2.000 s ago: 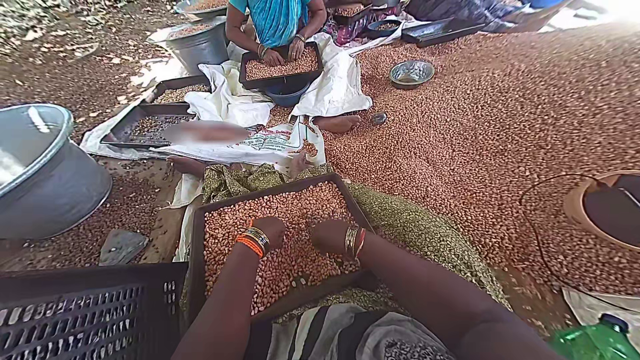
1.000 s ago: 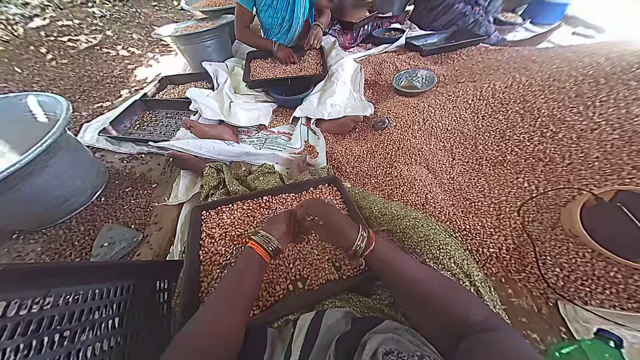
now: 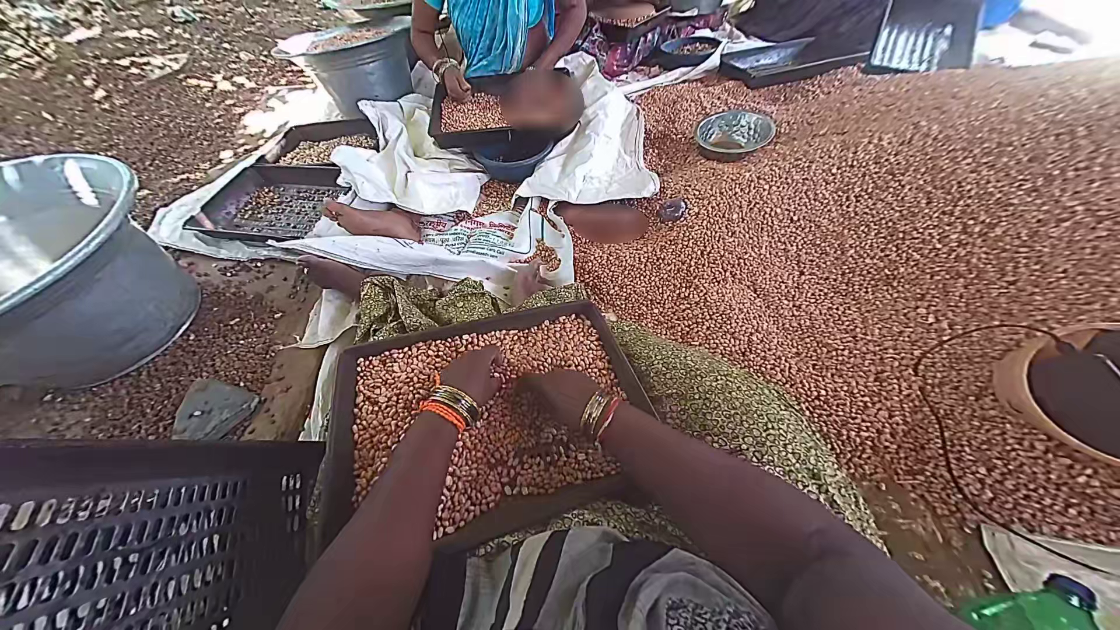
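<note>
A dark rectangular tray (image 3: 343,411) rests on my lap, over green patterned cloth. Reddish-brown nuts or seeds (image 3: 411,376) cover its bottom. My left hand (image 3: 475,374), with gold and orange bangles at the wrist, touches the nuts near the tray's middle. Just to its right, my right hand (image 3: 560,395) is lowered into them, palm down, fingers curled and blurred. A small gap separates the hands. Whether either one holds a nut cannot be told, since the fingertips are hidden.
A large heap of similar nuts (image 3: 831,245) spreads on the right, bearing a metal bowl (image 3: 735,131). A metal tub (image 3: 96,289) and black plastic crate (image 3: 157,525) stand left. Opposite sits a person (image 3: 494,39) with another tray (image 3: 451,138). A green bottle (image 3: 1032,608) is bottom right.
My hands were together above the tray's upper middle one second ago; now they are apart and lower on the nuts. The person opposite has moved one hand to the tray's left side.
</note>
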